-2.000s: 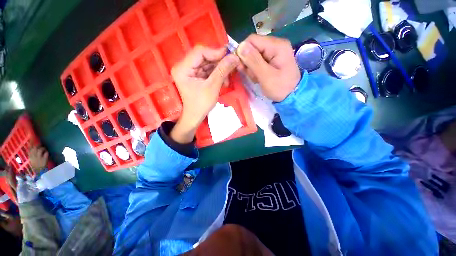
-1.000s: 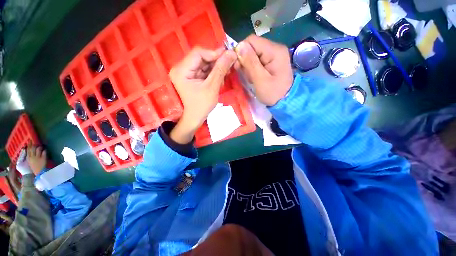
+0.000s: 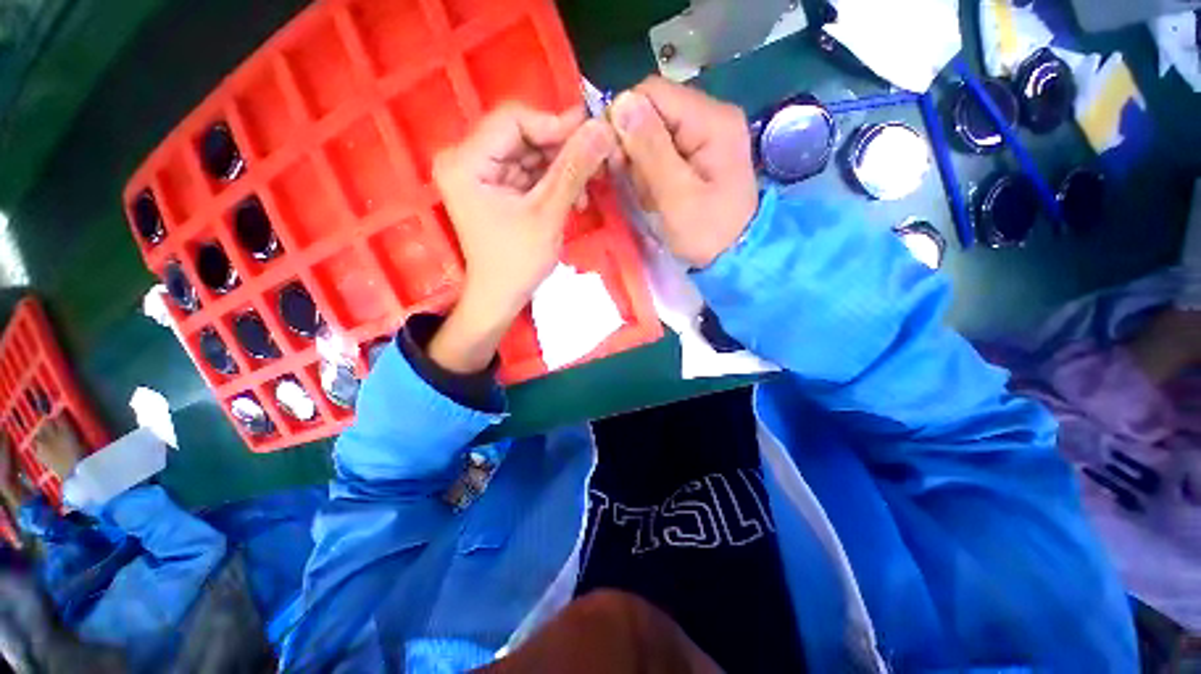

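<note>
My bare left hand [image 3: 507, 198] and bare right hand [image 3: 688, 165] meet over the orange-red parts tray [image 3: 237, 105]. Their thumbs and fingertips pinch a small white and blue piece [image 3: 601, 103] between them; it may be a stick tip with wipe, but most of it is hidden by the fingers. Several dark round discs [image 3: 254, 229] sit in the tray pockets at the left. A white paper piece [image 3: 574, 316] lies on the tray's near right part. Another dark disc [image 3: 718, 332] lies on white paper, partly hidden by my right sleeve.
Right of my hands on the green bench lie several round discs [image 3: 885, 161], thin blue sticks [image 3: 951, 171], a white sheet [image 3: 898, 37] and yellow-blue-white scraps [image 3: 1110, 103]. A grey metal plate [image 3: 728, 33] is behind. Another person's hand [image 3: 57, 448] and tray are at left, a pink sleeve at right.
The view has shifted slightly, so the tray and discs sit a little further left. My hands keep the same pinch. The other person's hands at left have moved.
</note>
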